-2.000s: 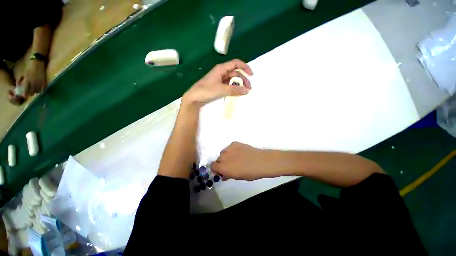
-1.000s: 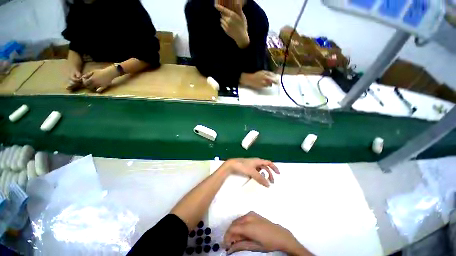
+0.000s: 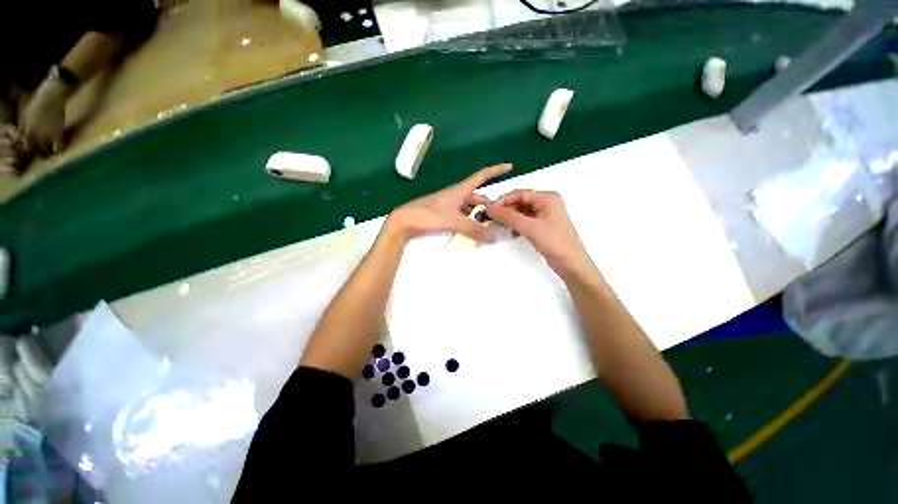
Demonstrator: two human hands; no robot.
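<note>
My left hand (image 3: 443,214) is over the white table sheet (image 3: 630,217), near the belt. It holds a small white housing (image 3: 479,213), mostly hidden by the fingers; its near end shows a dark spot. My right hand (image 3: 532,219) has its fingertips pinched at that end, touching or almost touching it. Whether a dark disc is between the fingertips is too small to tell. Several dark round discs (image 3: 403,372) lie in a group beside my left forearm, and one disc (image 3: 452,365) lies apart to their right.
The green belt (image 3: 217,187) carries white housings (image 3: 415,151) beyond my hands. A grey metal post (image 3: 817,64) stands at the upper right. Shiny film (image 3: 182,423) lies at the left, more film (image 3: 812,212) at the right. Another person's hand (image 3: 44,118) is across the belt.
My right hand has moved from beside the discs up to the housing in my left hand. The camera view has tilted down again. One disc now shows apart from the group.
</note>
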